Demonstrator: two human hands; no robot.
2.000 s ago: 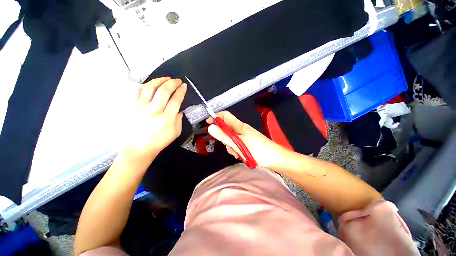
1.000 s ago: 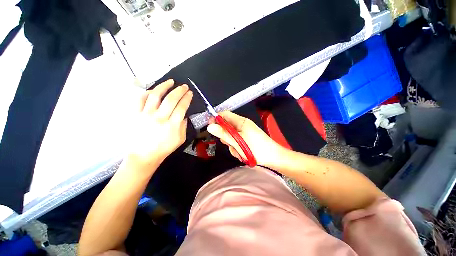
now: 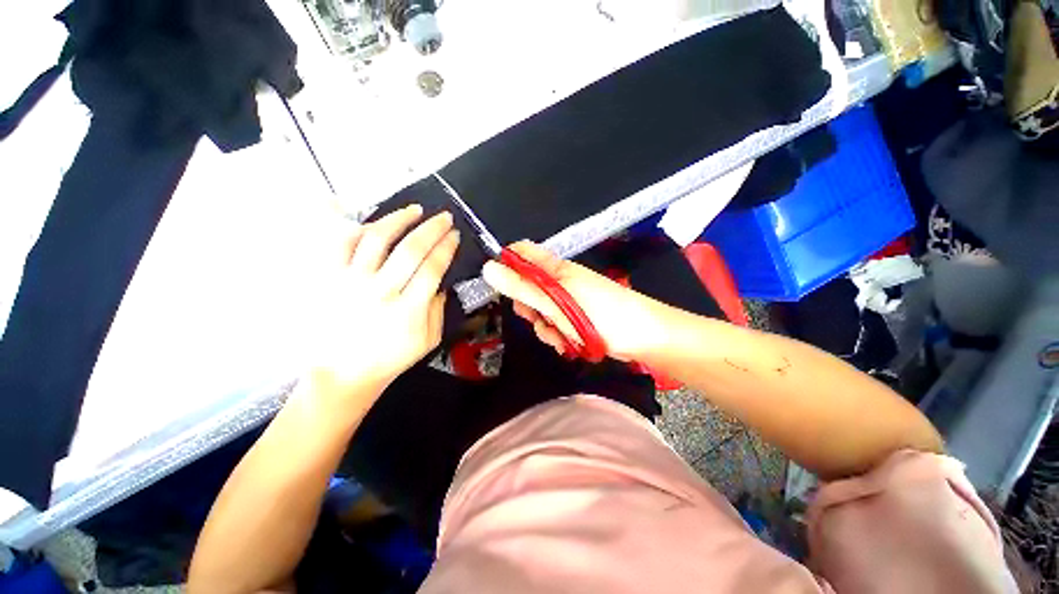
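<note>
A long black fabric strip (image 3: 639, 110) lies along the front edge of the white table. My left hand (image 3: 389, 296) lies flat on the strip's near left end, fingers spread a little, pressing it to the table. My right hand (image 3: 557, 304) holds red-handled scissors (image 3: 555, 296) at the table's edge. The silver blades lie across the strip just right of my left fingertips and look closed or nearly closed. A second black fabric piece (image 3: 99, 279) lies at the left, bunched at its upper end.
Sewing machine parts (image 3: 412, 23) stand at the top. Right of my knees are a blue bin (image 3: 813, 226), a white scrap (image 3: 703, 207) and a red stool (image 3: 711, 279) partly under black fabric. The table's marked edge (image 3: 174, 447) runs diagonally in front of me.
The scissors have moved slightly up and their blades now lie further across the strip. A gap line shows at the blades. The view has shifted, and black fabric now covers more of the stool.
</note>
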